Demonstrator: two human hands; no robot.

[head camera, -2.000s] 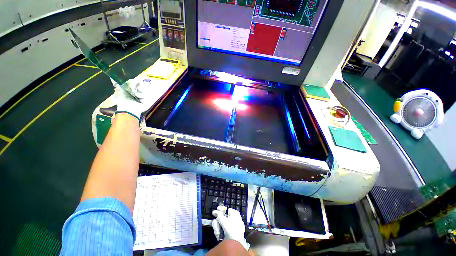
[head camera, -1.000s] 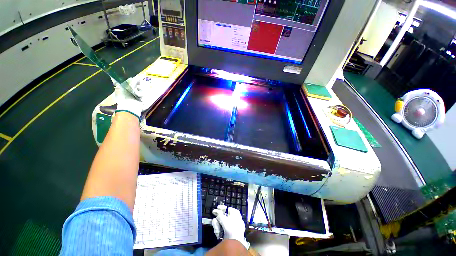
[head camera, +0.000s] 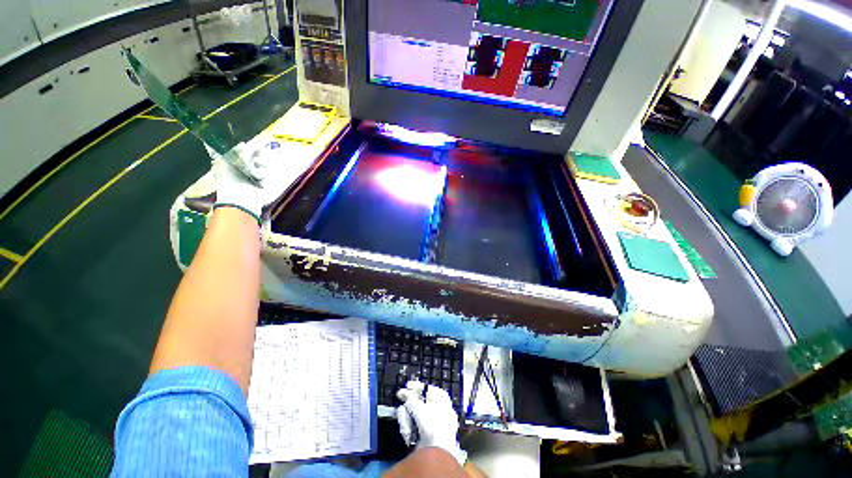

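My left hand (head camera: 241,177), in a white glove, holds a thin green circuit board (head camera: 182,114) by its lower end, tilted and seen nearly edge-on, at the machine's left front corner. My right hand (head camera: 431,417), also gloved, is at the lower part of the black keyboard (head camera: 420,362); its fingers are bent and seem to hold something small and dark, too unclear to name. The AOI machine's opening (head camera: 486,219) glows with white and red light. The monitor (head camera: 444,61) above it shows green board images and a red block.
A clipboard sheet (head camera: 313,392) lies left of the keyboard. A dark V-shaped tool (head camera: 486,387) and a mouse (head camera: 567,392) are to its right. A green pad (head camera: 653,257) and small round dish (head camera: 637,211) sit on the machine's right side. A white fan (head camera: 787,207) stands far right.
The monitor's pictures have changed, with dark component images now over the red block. The bright light in the opening has shifted slightly left. Both hands look unmoved.
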